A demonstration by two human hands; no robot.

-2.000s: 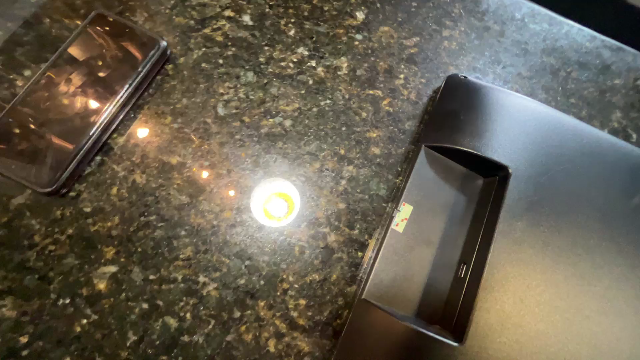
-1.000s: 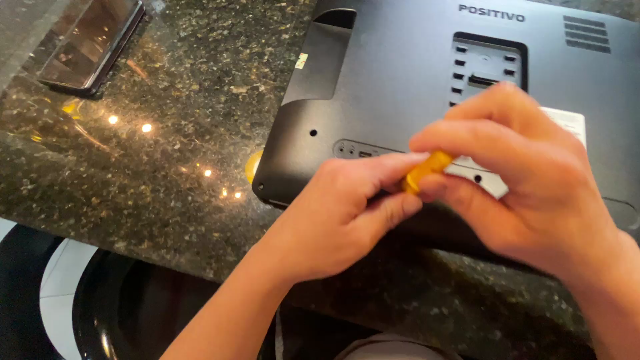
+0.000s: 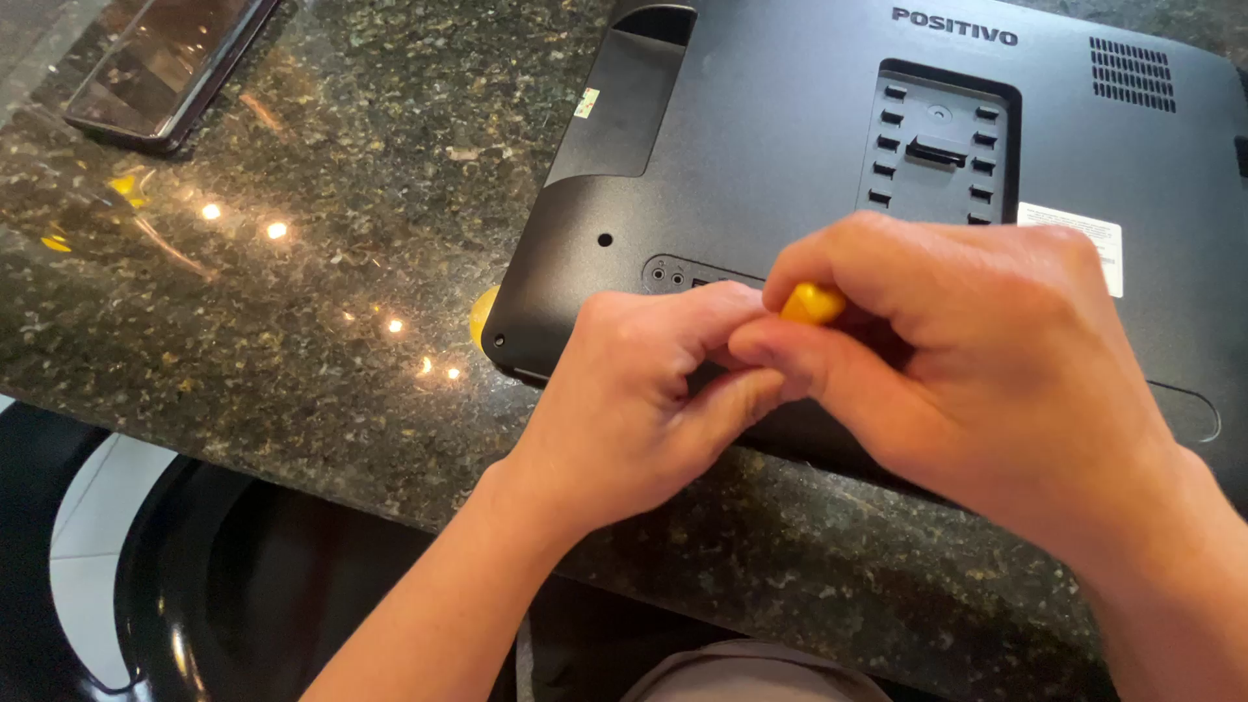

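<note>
A black Positivo all-in-one computer or monitor (image 3: 780, 127) lies with its back upward on the granite counter. Above its lower edge, the thumb and fingers of my right hand (image 3: 955, 351) pinch a small yellow object (image 3: 812, 304), perhaps a screwdriver handle; most of it is hidden in the fingers. My left hand (image 3: 653, 400) meets the right fingertips, its thumb and forefinger pinched together, and whether it also grips the yellow object cannot be told. Screw holes, audio jacks and a recessed mount panel (image 3: 938, 146) show on the back cover. Part of a yellow round thing (image 3: 482, 318) peeks out beside the cover's lower left corner.
A dark smartphone (image 3: 166, 68) lies at the upper left of the granite counter (image 3: 322, 292), whose front edge runs diagonally below my hands. Black glossy curved furniture (image 3: 244, 575), likely chairs, stands below that edge over a pale tiled floor (image 3: 93, 575).
Both hands, out of view two seconds ago, came in over the black device with the yellow object. Since one second ago they have stayed close together there. The view has shifted widely.
</note>
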